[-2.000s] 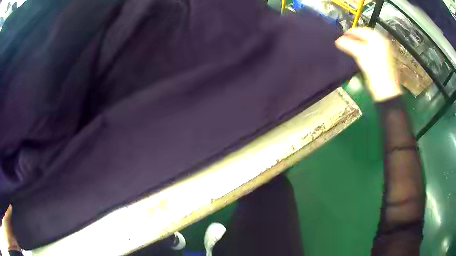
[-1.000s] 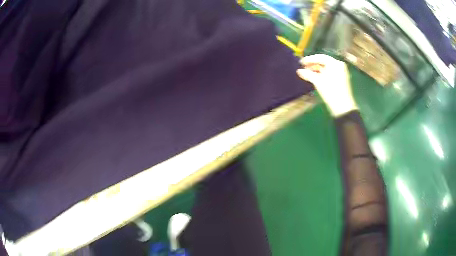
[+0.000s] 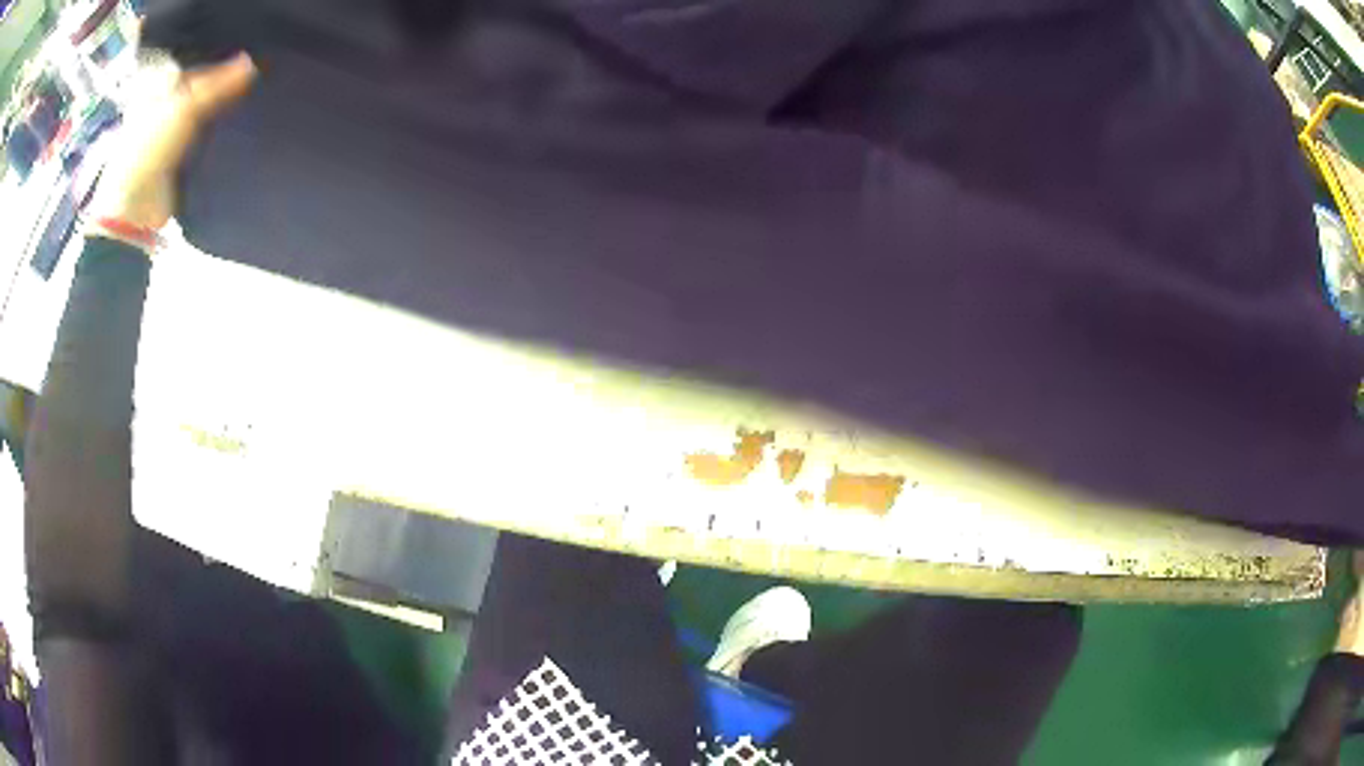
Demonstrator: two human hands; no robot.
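A large dark purple cloth (image 3: 718, 225) spreads over the white worktable (image 3: 449, 404), its long lower edge running from upper left down to the right. My left hand (image 3: 172, 135) is at the upper left, gripping the cloth's left end, with a red cord at the wrist. My right hand (image 3: 1354, 614) is cut off by the right rim, near the cloth's right corner; its fingers are not clear. No tool shows in either hand.
The table's front edge is chipped, with brown worn patches. A grey box or drawer (image 3: 407, 554) is below it. My legs, a white shoe (image 3: 766, 626) and green floor show beneath. A yellow rack (image 3: 1328, 142) is at the right rim, small supplies at the upper left.
The view has swung left. My left hand now shows fully at the upper left with the cloth's end; my right hand has shifted to the right rim and is mostly cut off.
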